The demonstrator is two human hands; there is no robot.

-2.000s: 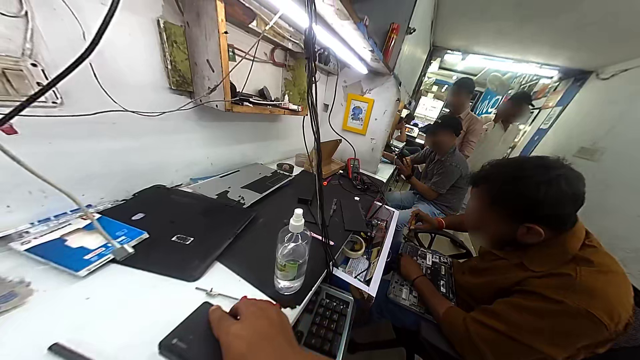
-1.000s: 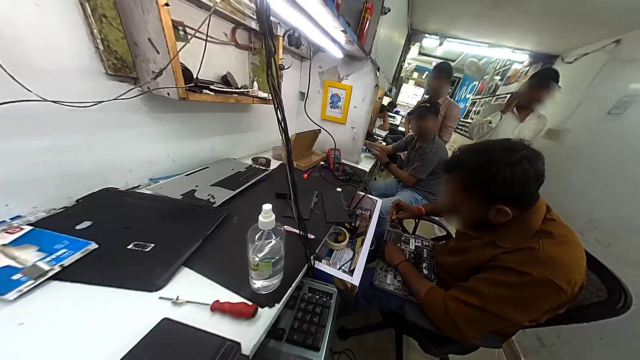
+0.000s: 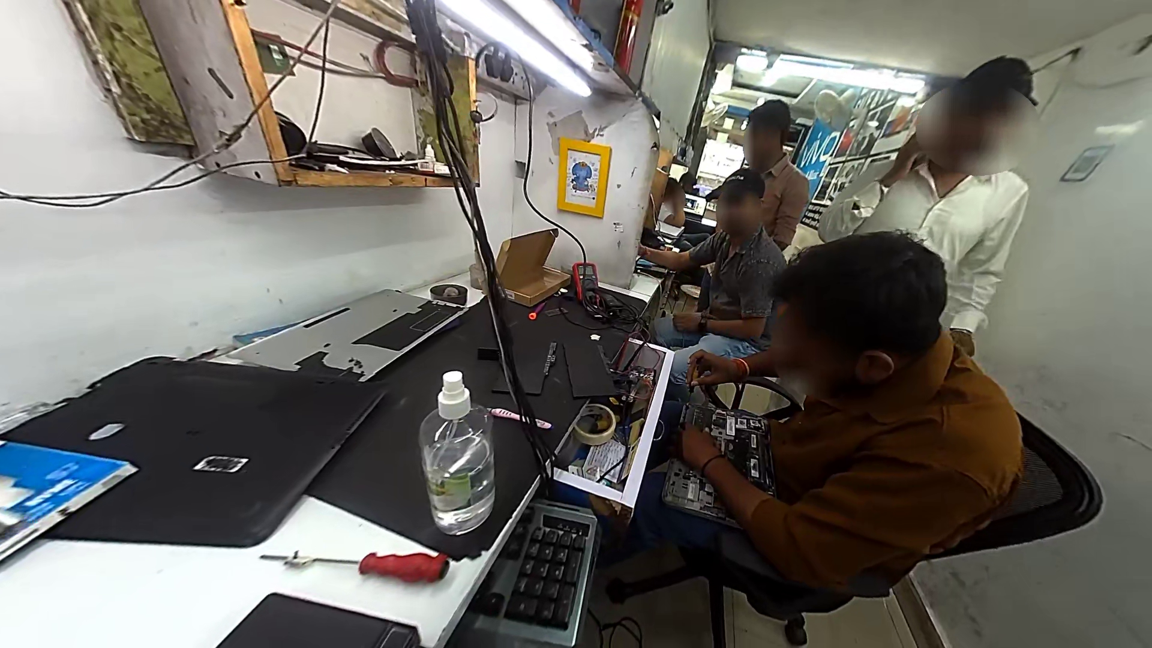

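Observation:
Neither of my hands shows in the head view. A red-handled screwdriver (image 3: 403, 566) lies on the white bench near its front edge. Beside it, at the bottom edge, sits a flat black device (image 3: 315, 625), partly cut off. A clear spray bottle (image 3: 457, 468) stands upright on the black mat, behind the screwdriver. To the left lies a black laptop cover (image 3: 180, 441), with a blue printed packet (image 3: 54, 490) over its left corner. A keyboard (image 3: 535, 567) rests lower than the bench top, at its edge.
A bundle of black cables (image 3: 481, 234) hangs in front of the bench. A silver laptop casing (image 3: 360, 333) and an open cardboard box (image 3: 531, 270) lie farther back. At right, a seated co-worker (image 3: 882, 450) holds an opened laptop base (image 3: 720, 459) beside an open drawer (image 3: 648, 432). Other people are behind.
Two seconds ago a hand lay over the screwdriver handle, by the black device; it has left the view and the red handle shows. The standing person in white appears larger at the right.

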